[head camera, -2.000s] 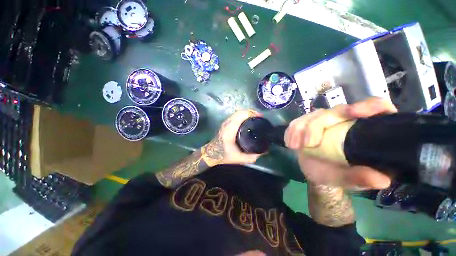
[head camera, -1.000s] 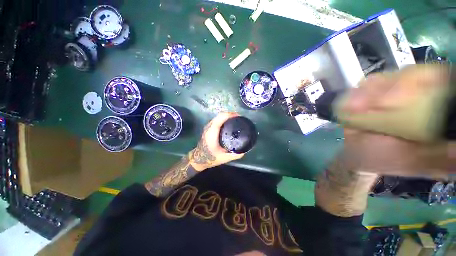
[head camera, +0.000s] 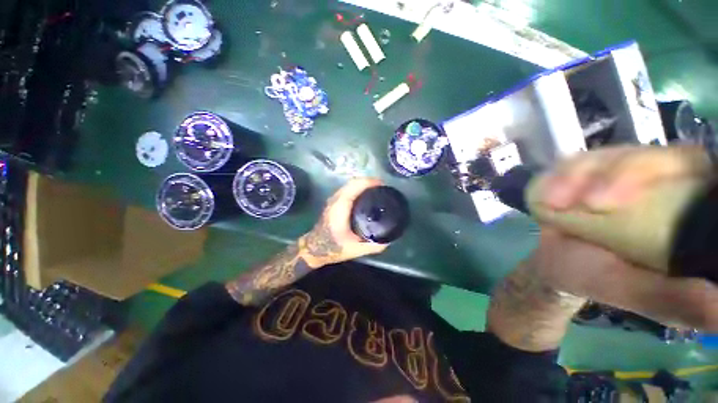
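My left hand (head camera: 346, 224) is wrapped around an upright black cylindrical housing (head camera: 379, 214), its dark closed end facing up, near the front edge of the bench mat. My right hand (head camera: 614, 212), somewhat blurred, is closed around the cream grip of an electric screwdriver (head camera: 622, 189). The screwdriver's black nose points left at the metal pick-up block of the screw feeder (head camera: 504, 98). Whether the tip touches it or bears a screw is too small to tell. The screwdriver's rear runs out at the right edge.
A round open unit (head camera: 417, 147) stands left of the feeder. Three open-faced black cylinders (head camera: 264, 189) and a white disc (head camera: 152, 149) are at left. Loose circuit boards (head camera: 303, 98), battery cells (head camera: 391, 97) and ring-faced parts (head camera: 187, 25) lie farther back. A cardboard carton (head camera: 118, 248) is below left.
The screwdriver has left the housing's top and moved right to the feeder. My left hand still holds the housing. The view has shifted slightly.
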